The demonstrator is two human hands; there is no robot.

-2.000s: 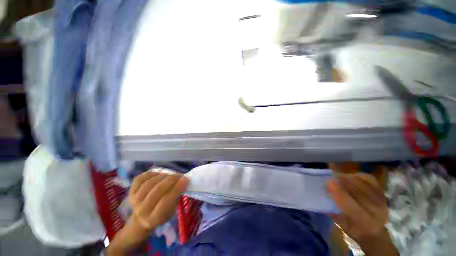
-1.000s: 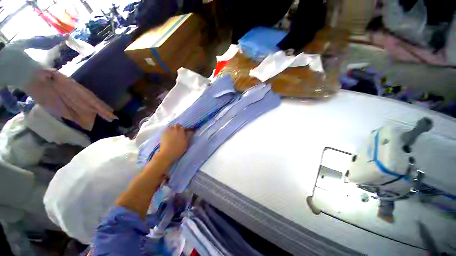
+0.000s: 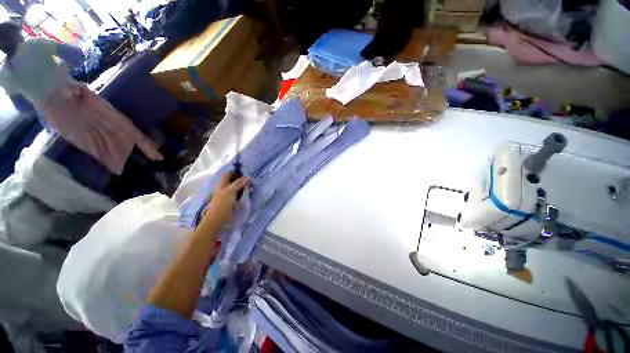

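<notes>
My left hand (image 3: 224, 198) is over the pile of blue striped fabric strips (image 3: 304, 164) at the left end of the sewing table. Its fingers are bent at the strips, with a small dark thing or gap (image 3: 237, 180) at the fingertips. I cannot tell whether they grip anything. A white cloth (image 3: 233, 129) lies beside the strips. My right hand is not in view. The sewing machine head (image 3: 509, 186) stands at the right, its needle area lit.
Scissors (image 3: 584, 307) lie at the lower right, cut off. White table (image 3: 345, 207) has a grey tape-marked front edge. More strips (image 3: 293, 314) hang below it. Behind are a brown package (image 3: 387, 103), cardboard box (image 3: 207, 58) and thread spools (image 3: 483, 89). A white bundle (image 3: 114, 265) and a person (image 3: 76, 103) are left.
Two seconds ago both hands held a pale strip before the table; the right hand is now out of view. The camera has turned left, and my left hand has gone to the strip pile.
</notes>
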